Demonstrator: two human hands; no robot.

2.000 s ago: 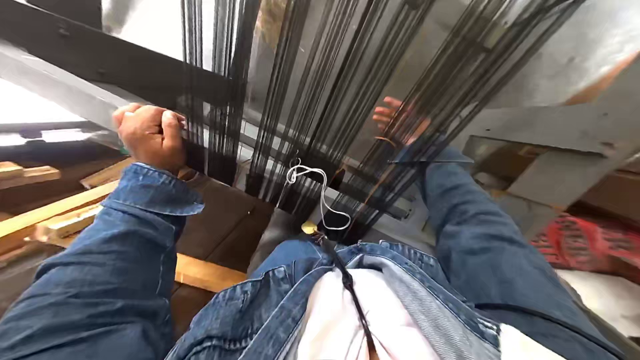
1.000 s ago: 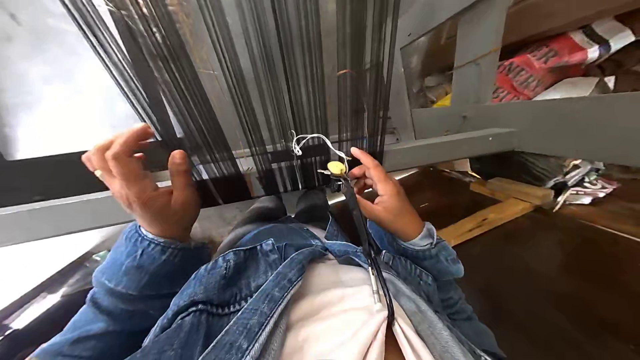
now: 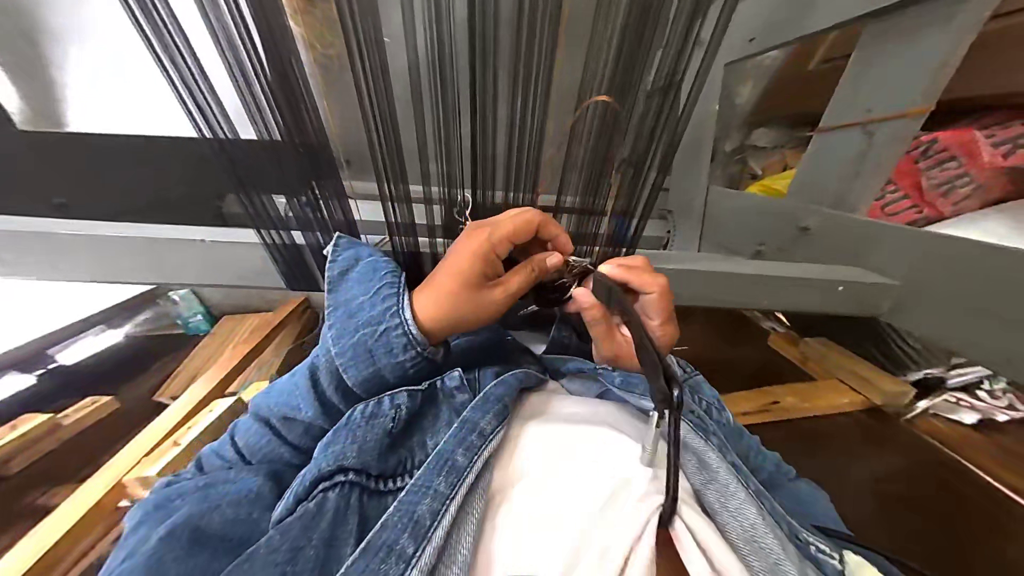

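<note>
Black warp threads hang in bunches on a grey loom frame. My left hand and my right hand meet just below them, over my chest. Between them is a small dark bundle with thin metal pieces, pinched by my left thumb and fingers; its exact kind is unclear. The fingers of my right hand grip the end of a black strap, which runs down my front to a black cord. Part of a white string shows above my left hand.
Yellowish wooden slats lie at the lower left, and more wood pieces at the right beside crumpled scraps. A red printed sack sits behind the frame at the upper right. The loom's crossbeam spans the far side of my hands.
My left hand has come in from the left to meet my right hand, and its fingers have closed on the dark bundle. The yellow item seen by the strap's end earlier is out of sight.
</note>
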